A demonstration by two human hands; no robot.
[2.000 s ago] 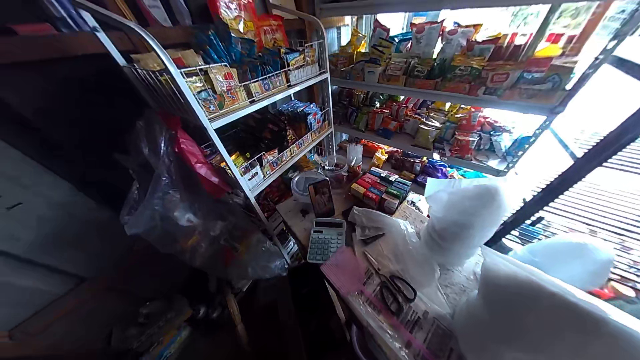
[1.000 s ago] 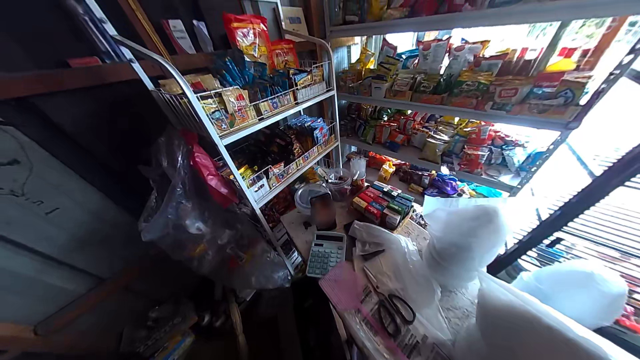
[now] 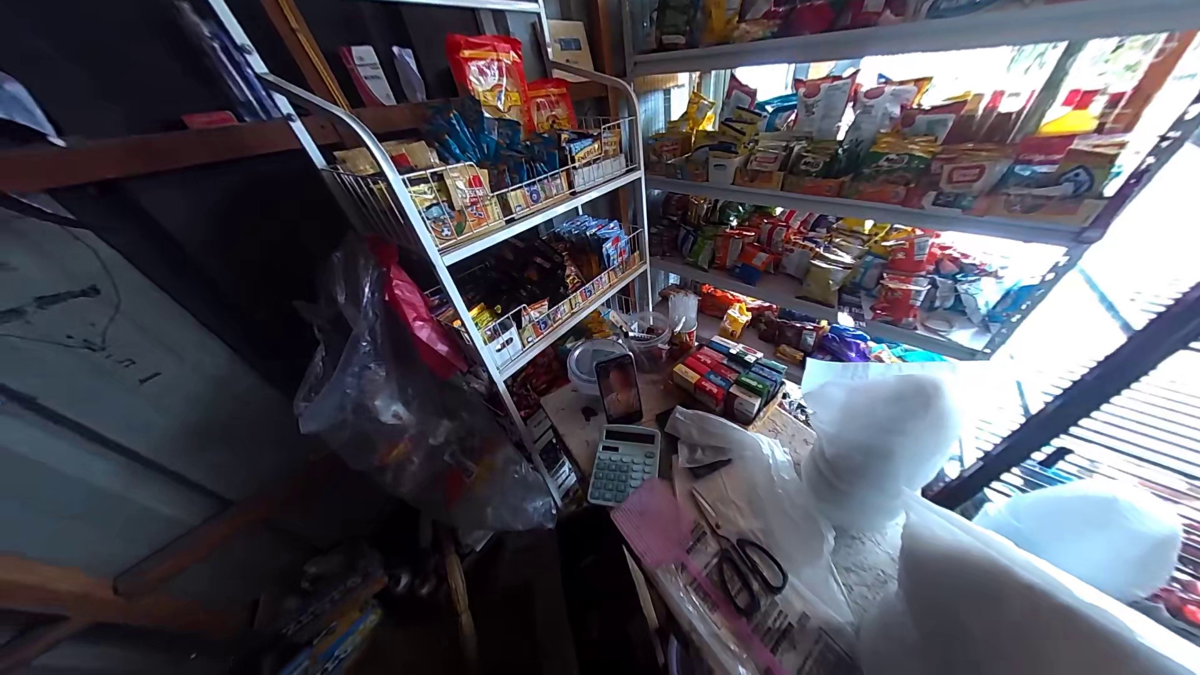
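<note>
Neither of my hands shows in the head view. On the small table [image 3: 581, 422] a calculator [image 3: 623, 464] lies beside a smartphone [image 3: 620, 388] that leans upright against a round lidded tub [image 3: 597, 364]. Scissors with black handles [image 3: 741, 562] rest on pink and clear plastic packaging [image 3: 656, 525], their handles towards me. A tray of small coloured boxes [image 3: 729, 377] stands behind, next to a clear plastic jar [image 3: 647, 336]. Filled white plastic bags [image 3: 881, 450] stand on the right side.
A white wire rack [image 3: 544, 227] with sachets rises at the left of the table. Clear plastic bags [image 3: 403, 422] hang from its side. Metal shelves [image 3: 872, 214] full of snack packets run behind. A dark metal grille [image 3: 1078, 394] is at the right.
</note>
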